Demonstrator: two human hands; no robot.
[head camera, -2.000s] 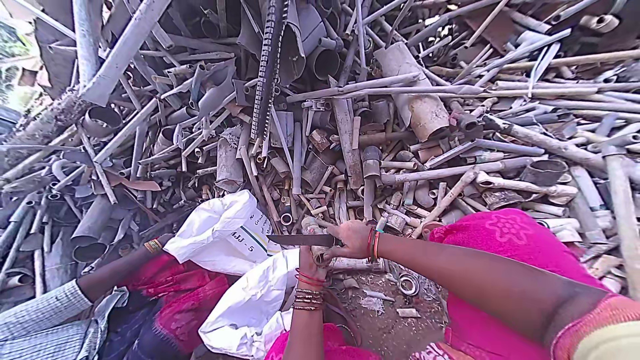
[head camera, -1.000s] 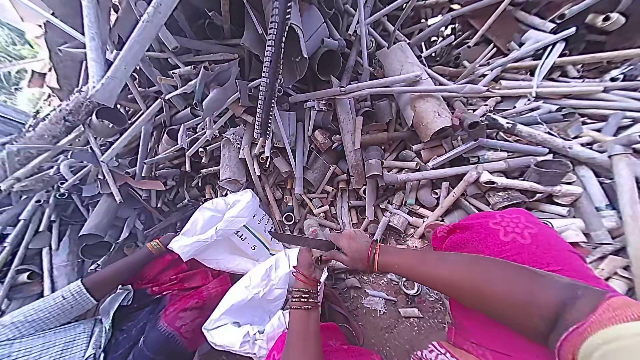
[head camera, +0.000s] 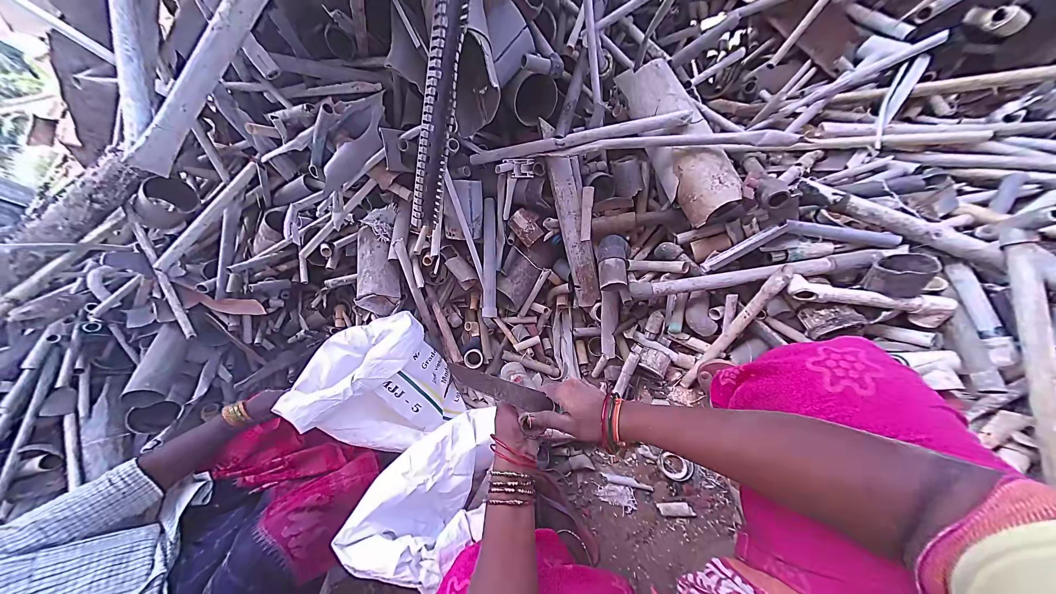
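Observation:
My right hand (head camera: 573, 411) is closed around the near end of a dark, flat blade (head camera: 499, 386), whose far end points up and left over the white sack. Just below it, my left hand (head camera: 515, 433) is curled near the blade's handle end; its fingers meet the right hand, and what it holds is too hidden to tell. A white woven sack (head camera: 363, 371) bearing print lies open to the left of both hands, its lower fold (head camera: 412, 503) against my left wrist. Short plastic pipe pieces (head camera: 528, 363) lie just beyond the hands.
A large heap of scrap pipes spreads ahead, with a wide pipe (head camera: 681, 148) and long thin pipes. Dark ribbed strips (head camera: 433, 115) hang at the top middle. A co-worker's arm (head camera: 194, 445) reaches to the sack's left side. A metal ring (head camera: 676, 467) lies on the soil.
The blade has turned from nearly level to slanting, its far end now up and left. My two hands stay close together; the sack and the co-worker's arm look much the same.

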